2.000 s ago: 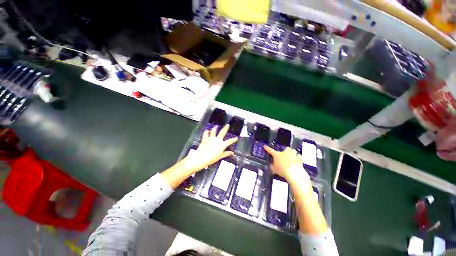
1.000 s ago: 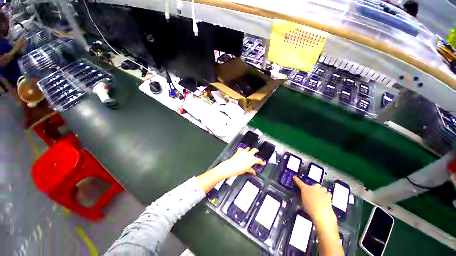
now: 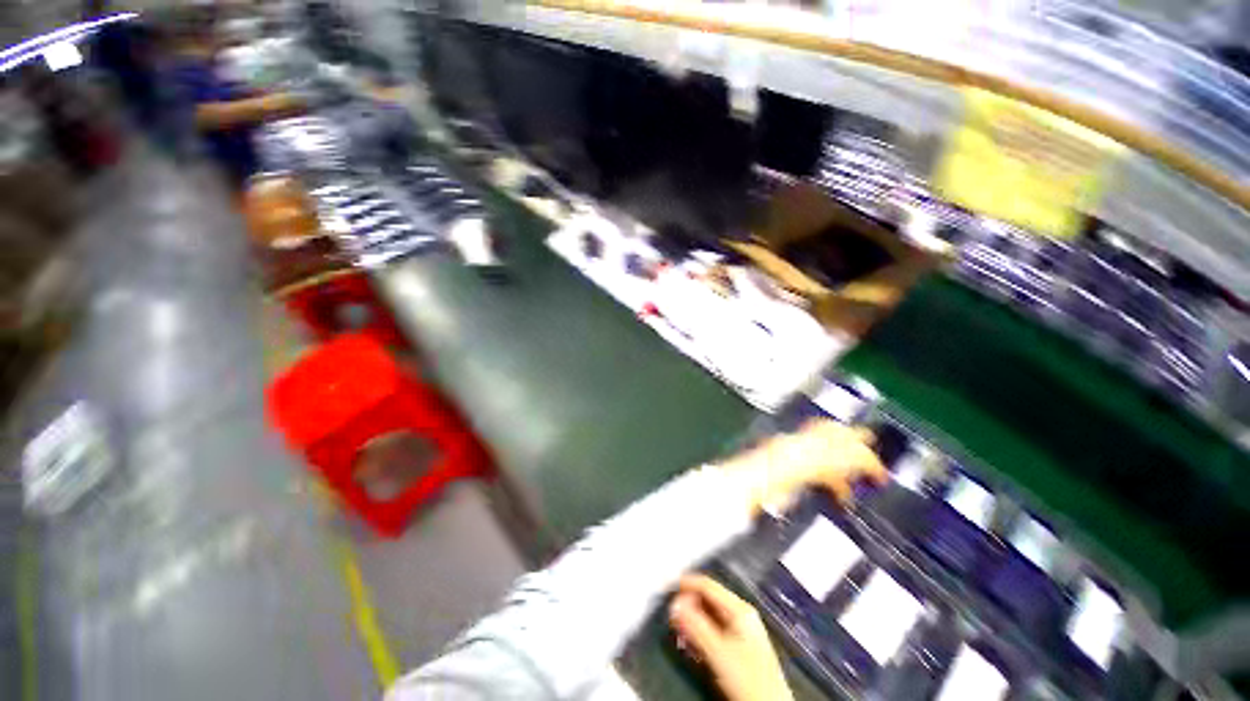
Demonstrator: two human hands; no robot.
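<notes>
The view is blurred. A clear tray [image 3: 768, 603] of keypad phones lies at the lower right. Several phones show lit white screens, one at the far left corner [image 3: 839, 400] and one in the near row [image 3: 880, 614]. My left hand [image 3: 823, 463] reaches over the tray's left part, its fingertips at a dark phone in the far row; its grip is unclear. My right hand [image 3: 724, 633] is at the tray's near left edge with curled fingers; whether it holds anything is unclear.
A green belt [image 3: 1097, 425] runs beyond the tray. White papers [image 3: 747, 336] and an open cardboard box [image 3: 836, 260] lie up-left of it. A red stool [image 3: 363, 411] stands left of the bench. Other trays [image 3: 370, 212] and a person's arm [image 3: 247, 110] show farther off.
The view has swung left, so the tray sits farther right. My right hand has left the far-row phones for the tray's near left side. The far left corner phone's screen now shows lit.
</notes>
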